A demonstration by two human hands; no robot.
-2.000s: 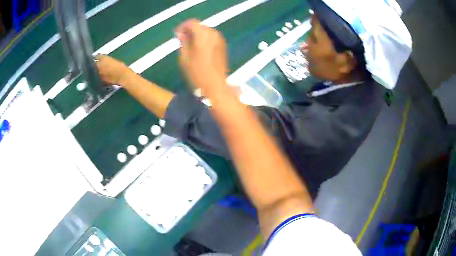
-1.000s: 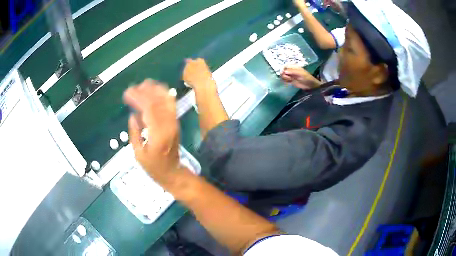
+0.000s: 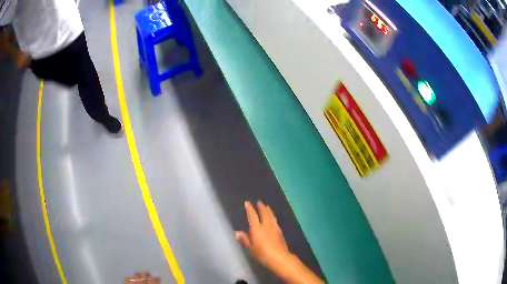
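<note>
My right hand (image 3: pixel 264 234) is low in the middle of the view, over the floor beside the worktop edge. Its fingers are apart and it holds nothing. My left hand (image 3: pixel 142 278) is mostly cut off by the bottom edge; only a small part shows, and its grip is hidden. The green worktop edge (image 3: pixel 294 161) runs down the view to the right of my right hand. Beyond it stands the large white tunnel machine (image 3: pixel 383 211), with a red-yellow warning label (image 3: pixel 356 130) and a blue control box (image 3: pixel 417 83) with red digits and a green light.
A bright blue plastic stool (image 3: pixel 161 28) stands on the grey floor (image 3: pixel 105 222) near the worktop. A person (image 3: pixel 53 33) in a white top and dark trousers is at the upper left by the aisle. Yellow lines (image 3: pixel 130 144) run along the floor.
The view has swung away from the green conveyor, the trays of white parts and the seated worker to the aisle and the machine's side. One raised arm has given way to both my hands low down.
</note>
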